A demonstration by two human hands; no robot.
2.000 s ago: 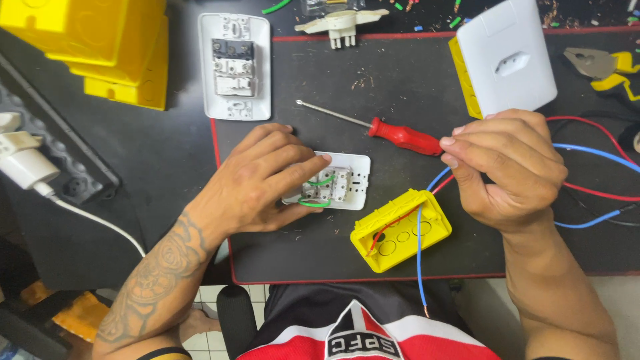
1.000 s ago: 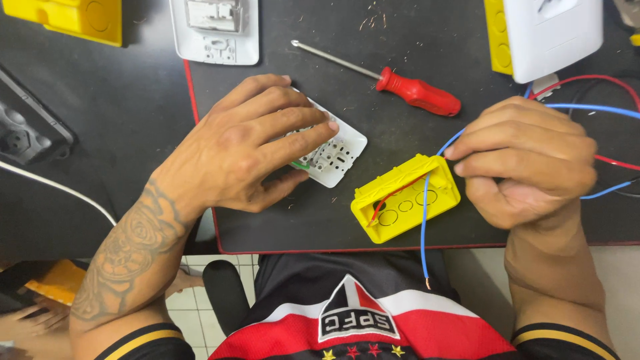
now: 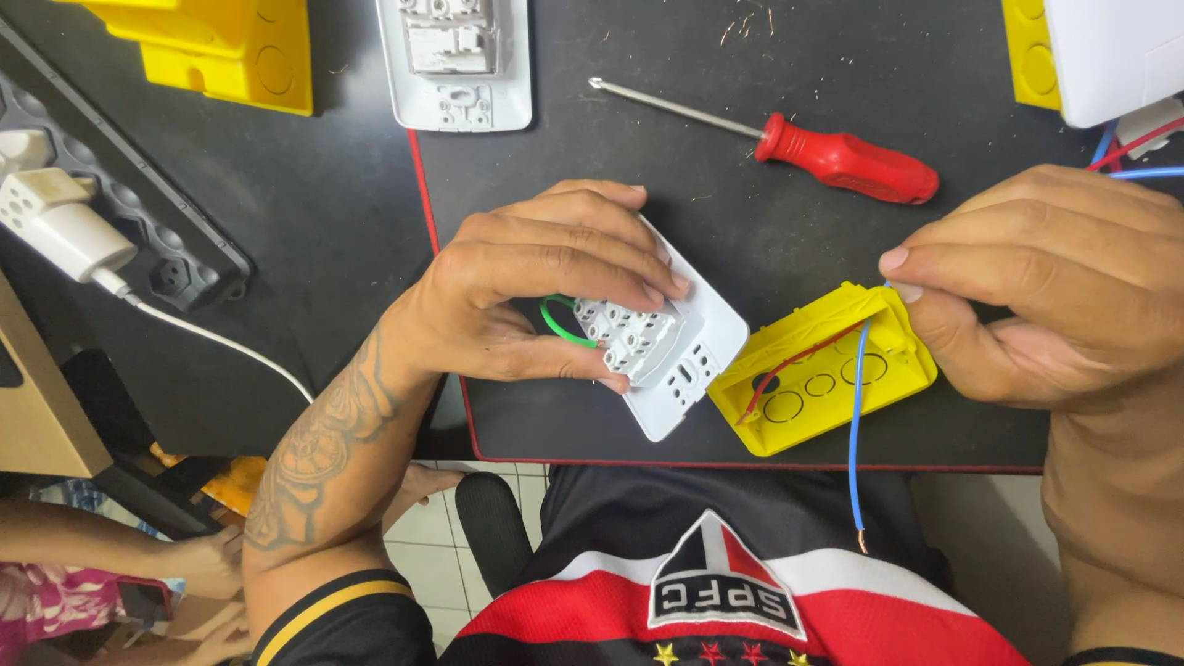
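Note:
My left hand (image 3: 555, 277) grips a white switch-and-socket plate (image 3: 708, 324) by its module block, the terminal side facing up and the plate tilted. A green wire (image 3: 560, 324) loops out of the terminals beside the thumb. Right of the plate lies a yellow electrical box (image 3: 832, 370), open side up, with a red wire (image 3: 795, 361) inside. A blue wire (image 3: 858, 416) hangs over the box's near edge, its bare copper end pointing down. My right hand (image 3: 1036, 287) pinches the blue wire between thumb and forefinger at the box's upper right corner.
A red-handled screwdriver (image 3: 846, 162) lies beyond the hands. Another white plate with modules (image 3: 462, 102) is at the top. Yellow boxes (image 3: 231, 55) and a power strip (image 3: 176, 231) with plugged adapters are left. A white-covered box (image 3: 1110, 55) sits top right. Another person's hands (image 3: 208, 573) are lower left.
My left hand has lifted and tilted the plate, turning it from nearly level to slanted and bringing it close to the yellow box. My right hand stays by the box's right end. The view has shifted.

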